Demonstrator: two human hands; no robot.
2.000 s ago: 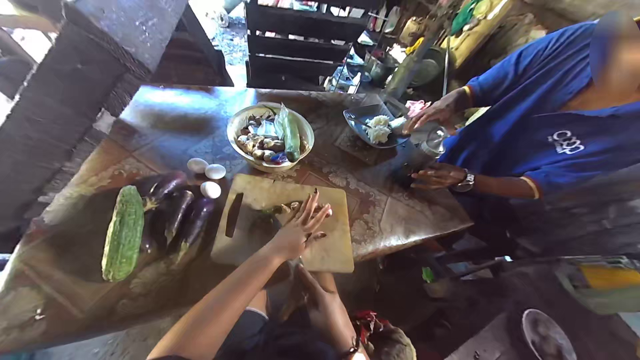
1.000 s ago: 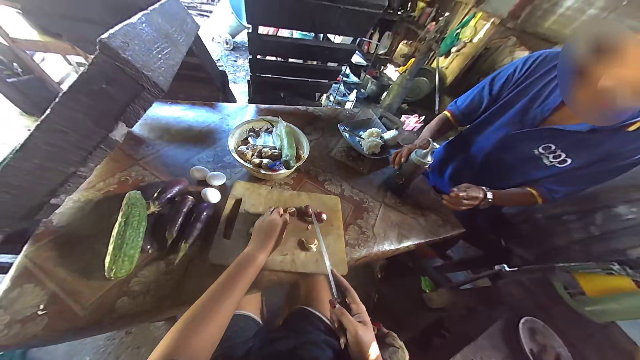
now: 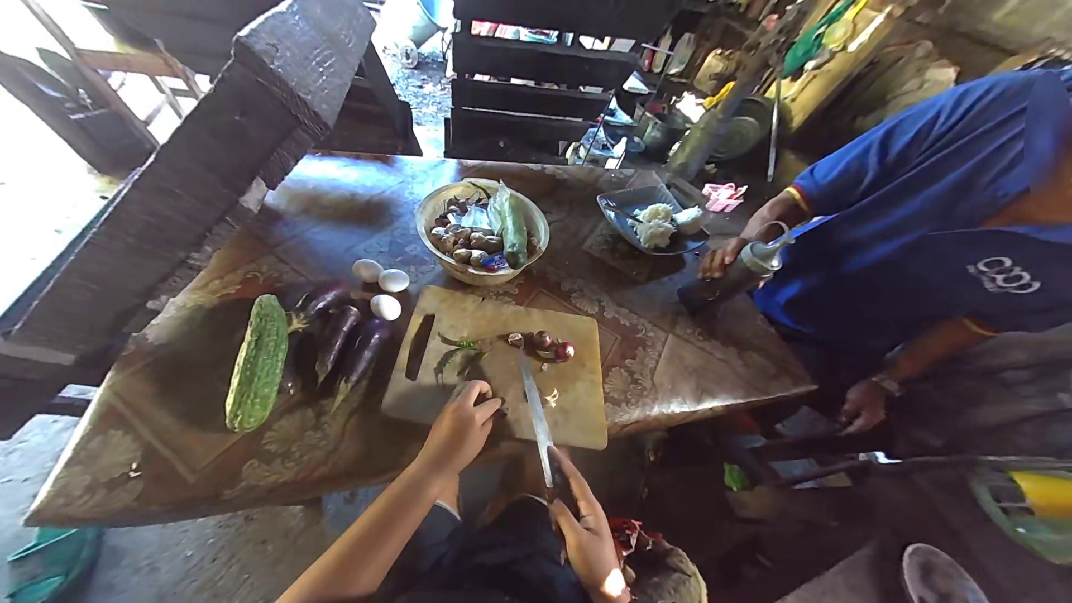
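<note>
My right hand (image 3: 582,523) grips a knife (image 3: 536,402) by its handle, its long blade lying over the cutting board (image 3: 574,419). My left hand (image 3: 462,425) rests at the board's near edge with fingers curled; whether something small is pinched in it cannot be told. On the board are green chili peppers (image 3: 459,343), several small red onions (image 3: 564,351) at the blade's tip, and pale peelings or garlic bits (image 3: 552,397). Left of the board lie dark eggplants (image 3: 337,339), a ridged green gourd (image 3: 257,364) and white eggs (image 3: 385,307).
A bowl (image 3: 536,266) of vegetables stands behind the board, and a dish (image 3: 615,201) of white food lies right of it. A person in a blue shirt (image 3: 921,243) stands at the right, a hand on a dark bottle (image 3: 733,276). A wooden beam (image 3: 167,184) slants at the left.
My left hand has drawn back from the small onions toward the board's near edge. The knife stays in my right hand. The other person's lower hand has moved down, away from the bottle.
</note>
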